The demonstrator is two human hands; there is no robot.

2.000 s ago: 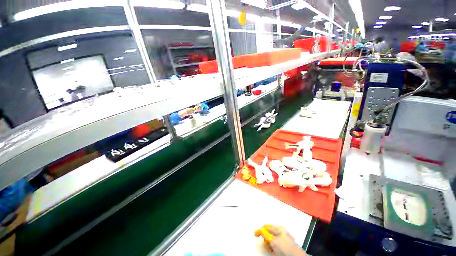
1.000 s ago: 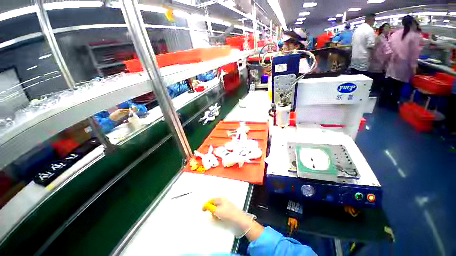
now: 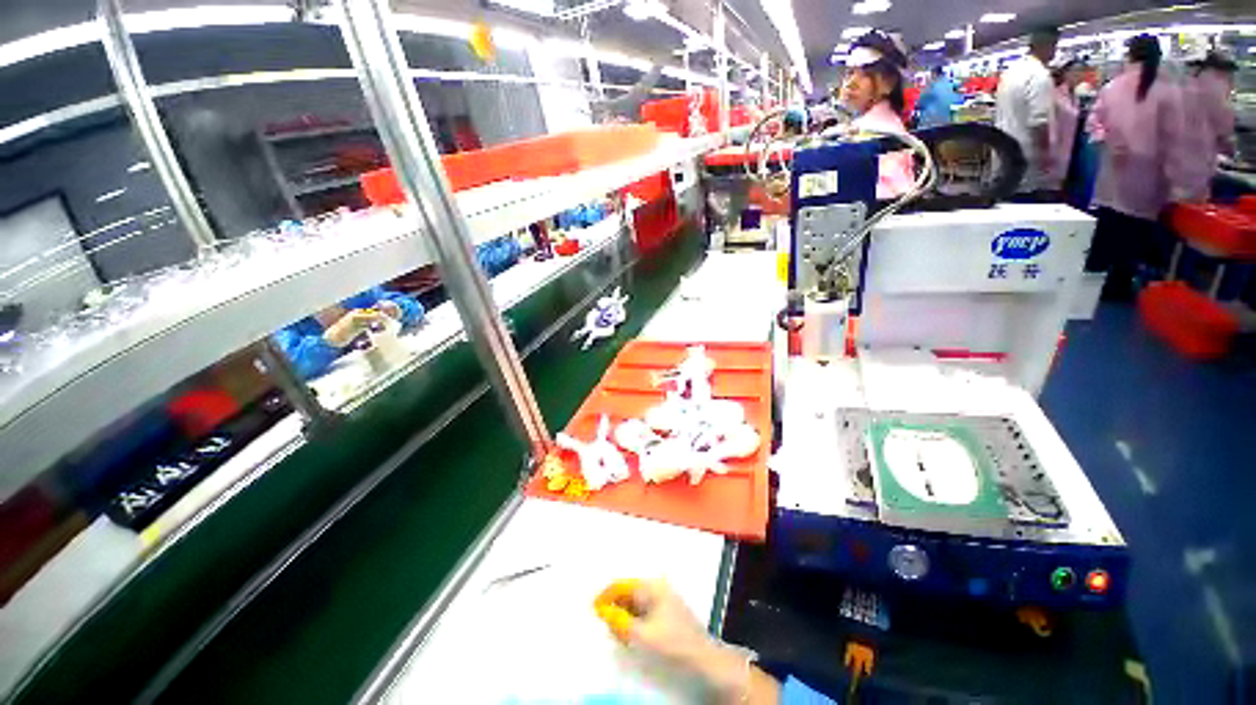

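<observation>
My right hand (image 3: 664, 634), with yellow-orange finger cots on its fingertips, is low over the white tabletop (image 3: 579, 544). Its fingers are bent together; whether they hold something is too blurred to tell. My left hand is not in view. Slim tweezers (image 3: 518, 576) lie on the tabletop left of the hand. White wrapped parts (image 3: 689, 438) lie heaped on the red tray (image 3: 730, 512) beyond the hand. A small pile of orange finger cots (image 3: 565, 478) lies at the tray's left corner.
A benchtop machine (image 3: 950, 537) with a green-and-white plate (image 3: 939, 475) stands right of the tray. A metal post (image 3: 462, 248) and the green conveyor belt (image 3: 413, 475) are at left, with one white part (image 3: 602, 318) on the belt. People stand in the background.
The view has turned right since the oldest frame, bringing the whole machine and the people into view. Since the last frame my right sleeve shows less; the hand stays over the tabletop.
</observation>
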